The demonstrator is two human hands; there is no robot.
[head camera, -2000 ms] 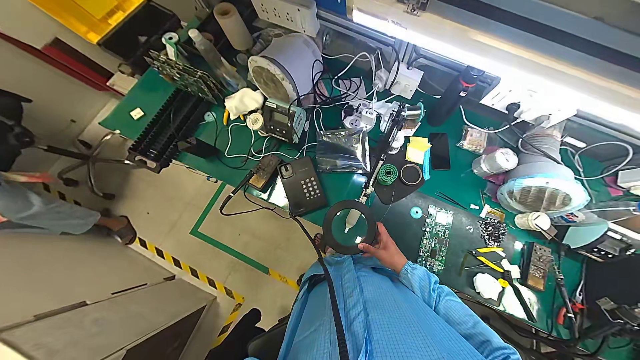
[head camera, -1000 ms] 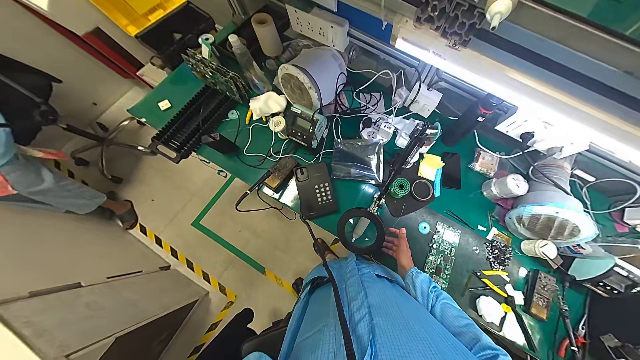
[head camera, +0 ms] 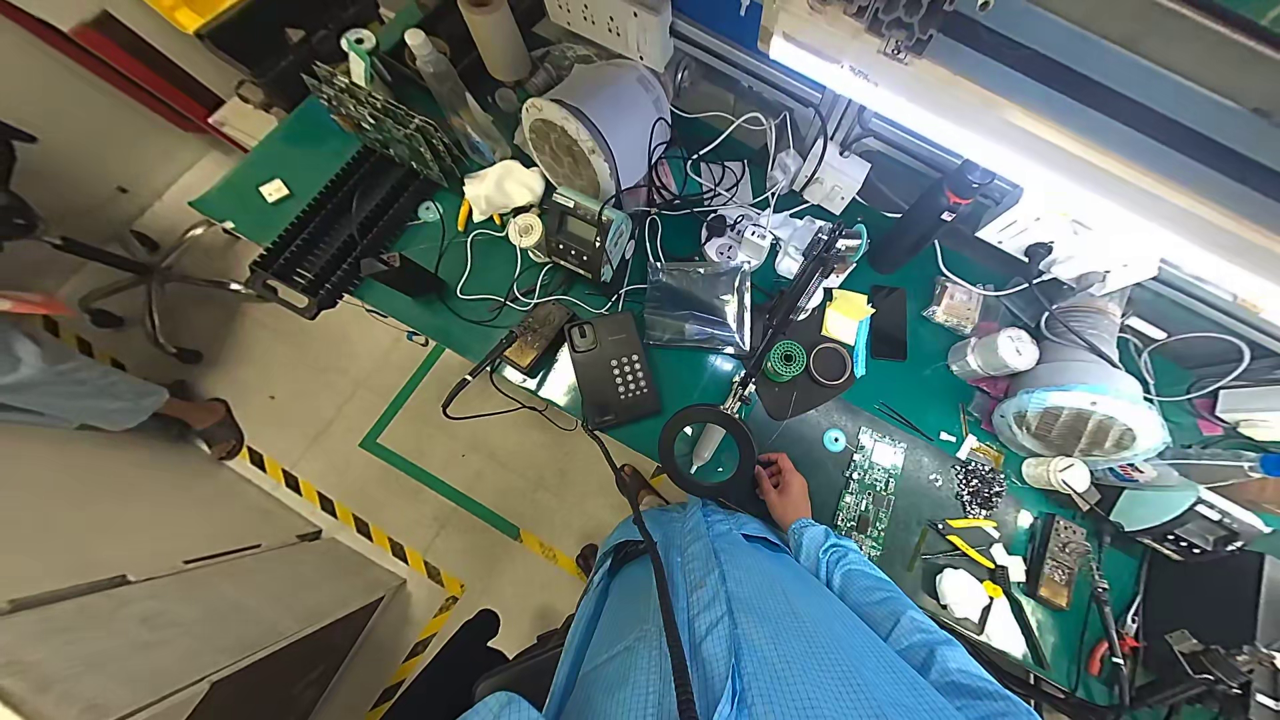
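My right hand (head camera: 783, 489) is at the right edge of a black ring magnifier lamp (head camera: 750, 462), its fingertips at the rim; whether they grip it is unclear. The lamp's jointed arm (head camera: 797, 298) runs up across the green mat. Through the lens a pale, pointed thing shows. Right of the hand lies a green circuit board (head camera: 871, 492). A black desk telephone (head camera: 612, 370) sits left of the lamp, at the mat's edge. Above the hand are a green spool (head camera: 785, 361) and a tape roll (head camera: 830, 364). My left hand is out of the frame.
Yellow-handled cutters (head camera: 968, 545), tweezers (head camera: 905, 420) and a soldering station (head camera: 585, 235) lie about the bench. A black board rack (head camera: 330, 230) stands at the left. Fume ducts (head camera: 1080, 425) and cables crowd the back. Another person's sandalled foot (head camera: 215, 425) is on the floor at left.
My right hand was at the lamp two seconds ago, stood apart from it with spread fingers one second ago, and is back at its rim now.
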